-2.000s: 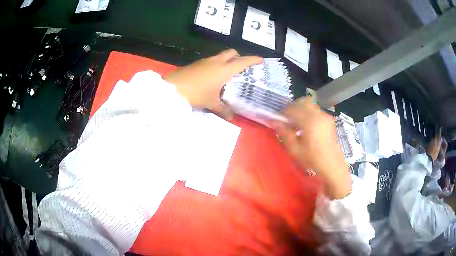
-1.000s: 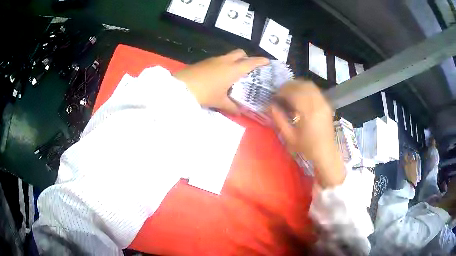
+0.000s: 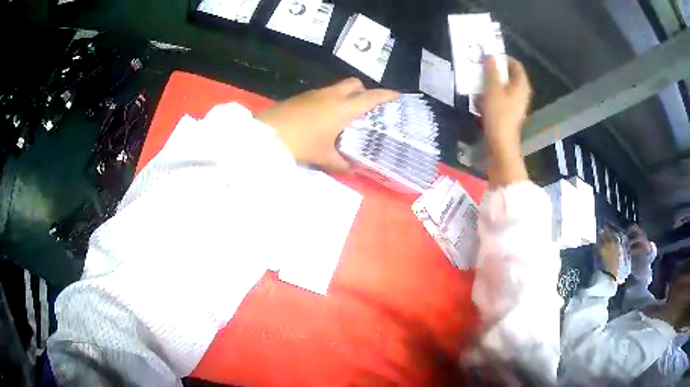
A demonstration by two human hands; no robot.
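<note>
My left hand (image 3: 324, 125) is shut around a thick fanned stack of folded leaflets (image 3: 395, 143) above the upper part of the red mat (image 3: 378, 264). My right hand (image 3: 505, 94) is stretched out over the belt and holds a white leaflet (image 3: 473, 53) with a dark curved mark by its lower end. A pile of printed cards (image 3: 452, 219) with a dark square lies at the mat's right edge. Plain white sheets (image 3: 321, 234) lie on the mat, partly hidden by my left sleeve.
White leaflets (image 3: 365, 47) on dark pieces line the dark green belt. Black cables (image 3: 121, 140) lie tangled at left. A grey post (image 3: 605, 98) crosses at right. White bundles (image 3: 573, 212) and pale loops (image 3: 567, 283) lie beyond my right sleeve. Another person's hands (image 3: 610, 251) show at far right.
My right hand has moved from the fanned stack up and out over the belt, now with a leaflet in it. The card pile is uncovered. The belt's leaflets have shifted left.
</note>
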